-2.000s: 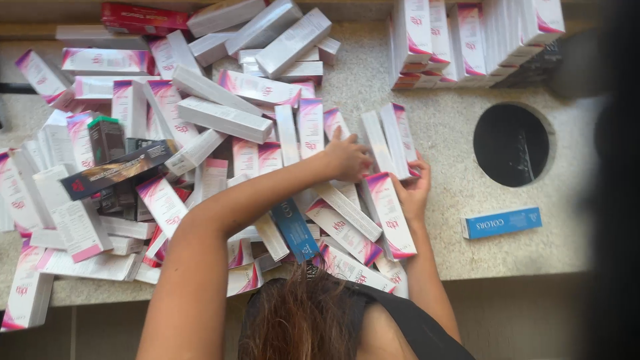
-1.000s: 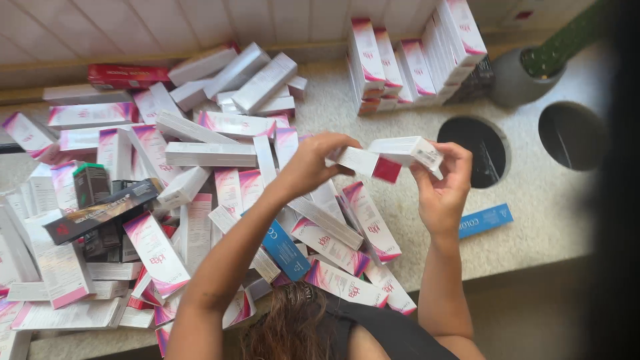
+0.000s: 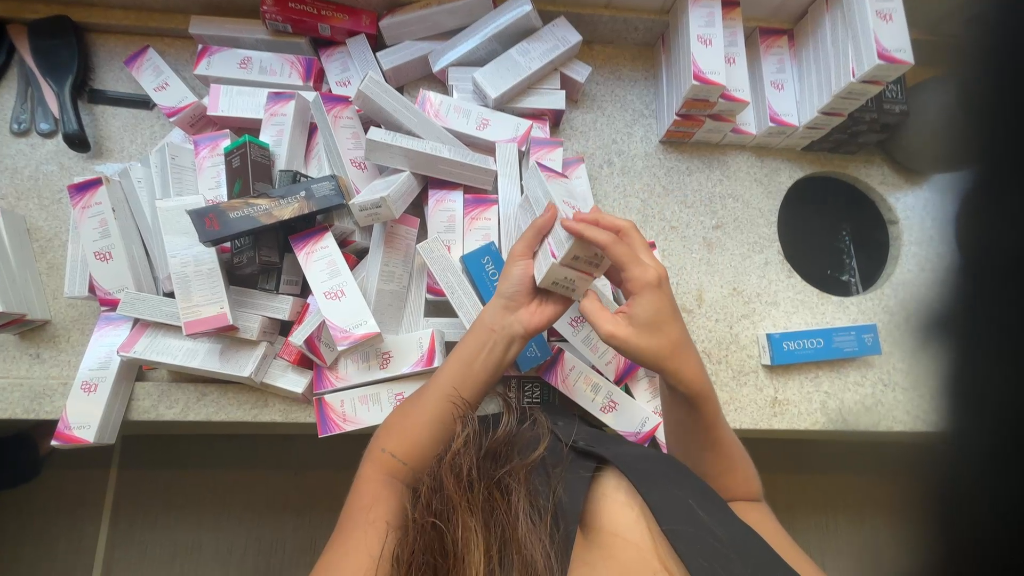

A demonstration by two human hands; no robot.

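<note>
Two white hair-color boxes (image 3: 566,254), side by side, are held between my hands above the right part of a loose pile. My left hand (image 3: 520,292) grips them from the left. My right hand (image 3: 628,280) has its fingers over their right side. Under and around my hands lie many white-and-pink hair-color boxes (image 3: 334,290), tumbled at various angles. A blue box (image 3: 484,272) shows partly behind my left hand. A black Koleston Perfect box (image 3: 268,210) and a dark box with a green top (image 3: 249,168) lie in the pile's left half.
Upright rows of boxes (image 3: 772,80) stand at the back right. Near them is a round hole (image 3: 834,234) in the stone counter (image 3: 704,208). Another blue box (image 3: 822,344) lies by the front edge. Hairbrushes (image 3: 60,76) lie back left; a red box (image 3: 320,18) lies at the back.
My hands have come from the pile, then from farther right, to hold two boxes close together over the pile. One second ago the boxes were spread at an angle between them.
</note>
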